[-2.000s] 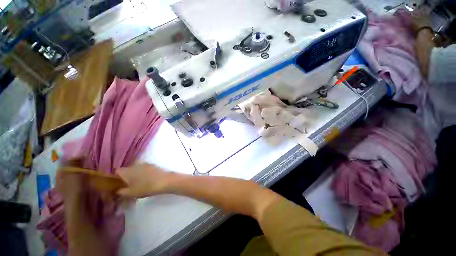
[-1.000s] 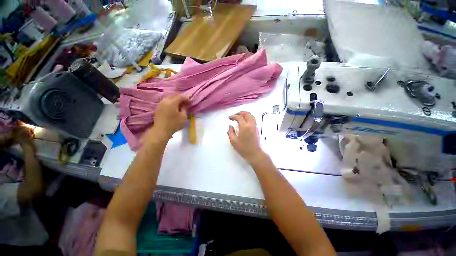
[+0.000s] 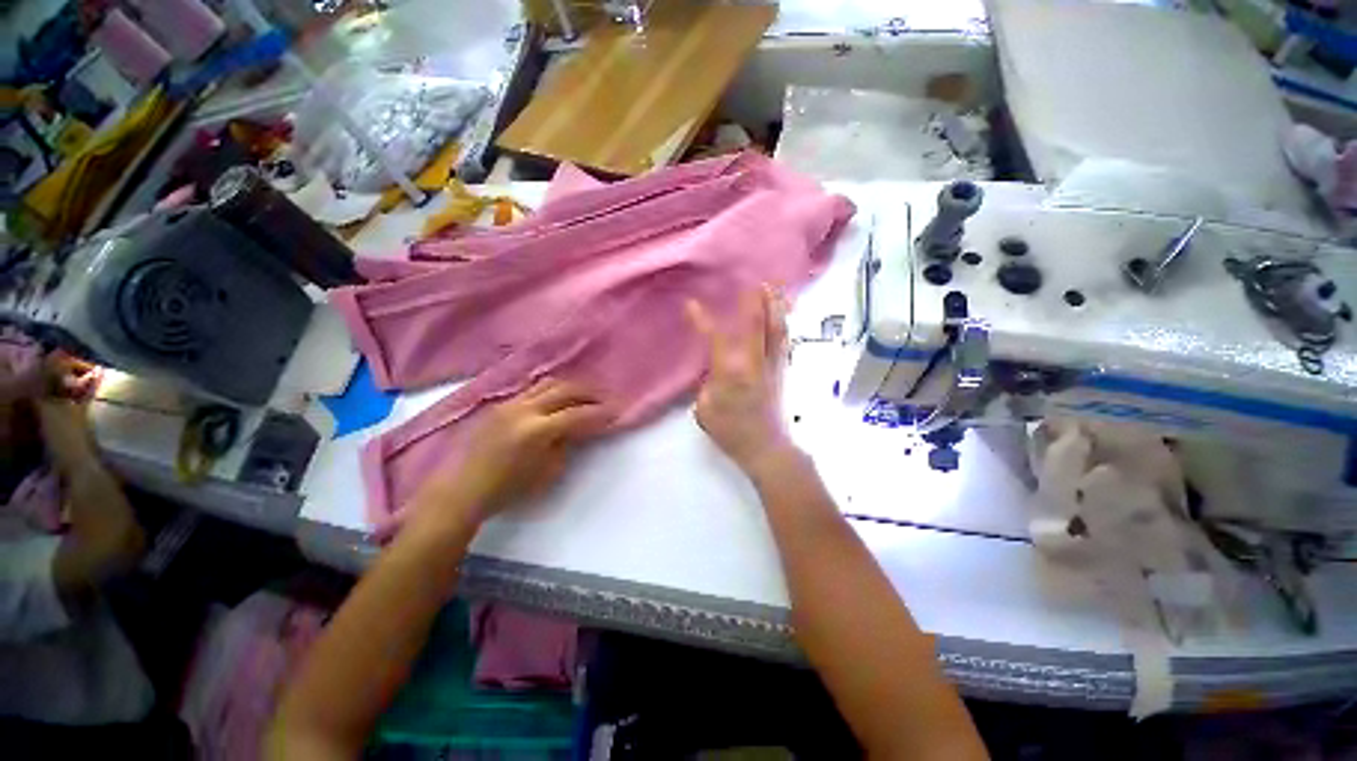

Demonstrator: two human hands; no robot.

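Pink garment pieces [image 3: 640, 298] lie spread out on the white table left of the sewing machine [image 3: 1101, 327]. My left hand [image 3: 528, 439] rests palm down on the lower part of the cloth, fingers slightly bent. My right hand [image 3: 740, 379] is at the right part of the cloth, fingers apart and pointing up. Neither hand visibly grips the cloth. The lit needle area [image 3: 938, 439] is right of my right hand. Cream strips [image 3: 1116, 506] lie in a loose pile right of the needle, one end hanging over the table edge.
Snips [image 3: 1272, 572] lie beyond the cream strips. A wooden board [image 3: 640, 89] and mustard strips [image 3: 462, 208] are behind the cloth. A grey motor-like unit [image 3: 179, 305] and a blue piece [image 3: 357, 402] are at left. A green basket [image 3: 484, 714] is below the table. Another person's arm [image 3: 90, 491] shows at far left.
The view has turned left from the machine. The bunched pink cloth is now spread flatter and wider. My right hand has moved onto the cloth; my left hand has moved lower. The mustard strip beside it is out of sight.
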